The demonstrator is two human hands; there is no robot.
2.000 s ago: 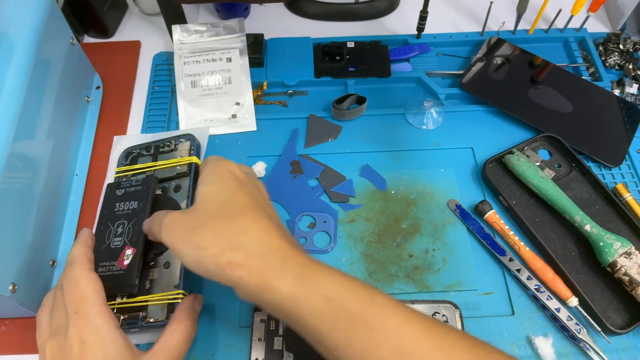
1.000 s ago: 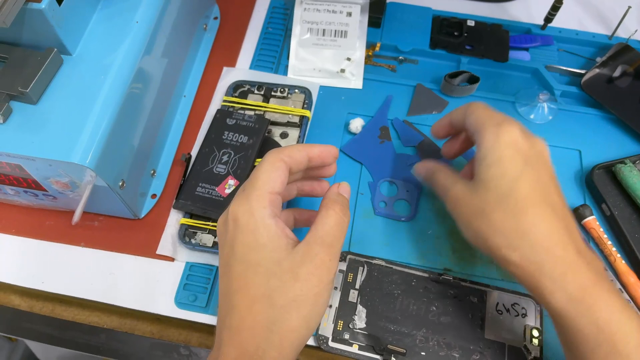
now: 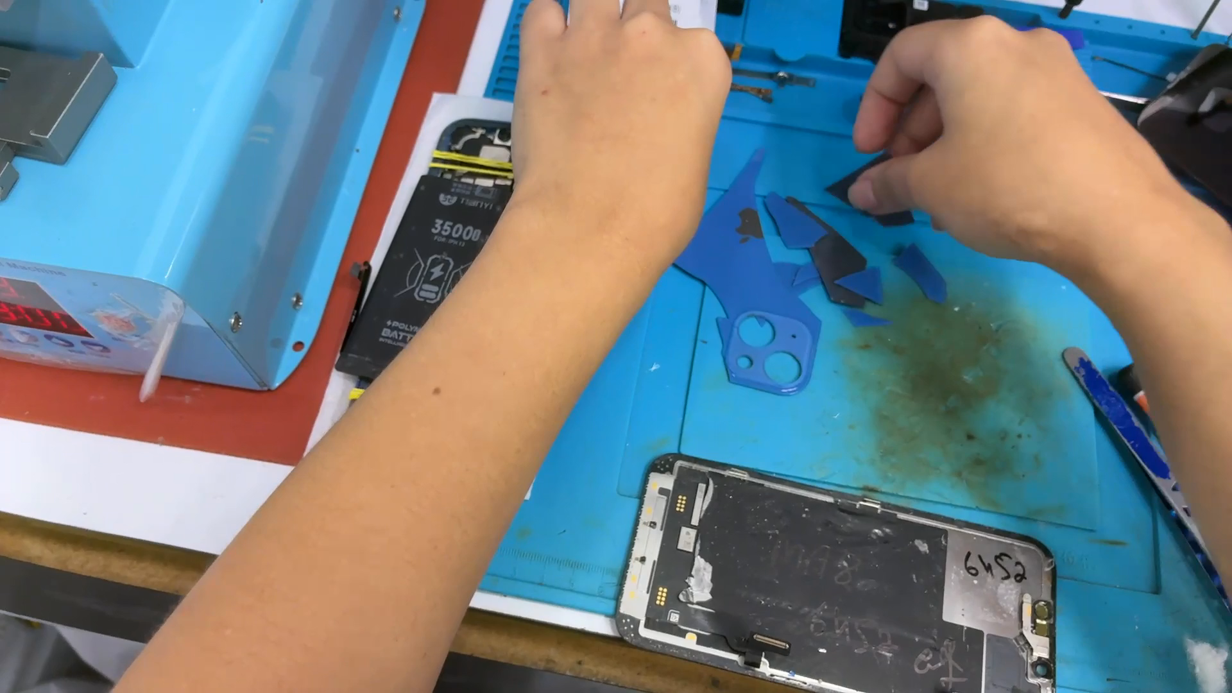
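My left hand (image 3: 621,106) reaches to the top of the view, over a white bag; its fingertips are cut off, so its grip does not show. My right hand (image 3: 972,135) has thumb and fingers pinched on a dark broken glass shard (image 3: 857,181). Blue phone back-glass pieces (image 3: 736,255) with a camera cutout lie below and left of it. Under my left forearm a black phone battery (image 3: 423,269) rests on an opened phone (image 3: 472,135) bound with yellow bands. A detached phone screen (image 3: 818,577), inner side up, lies at the mat's front edge.
A light-blue machine (image 3: 260,192) with a red display stands at left on a red mat (image 3: 221,414). Blue-handled tweezers (image 3: 1121,414) lie at right on the stained blue work mat (image 3: 924,414). A black phone part (image 3: 895,24) sits at the back. The table's front edge (image 3: 539,654) is near.
My left hand has moved from beside the battery up to the bag. My right hand has moved from above the blue glass pieces to the dark shard.
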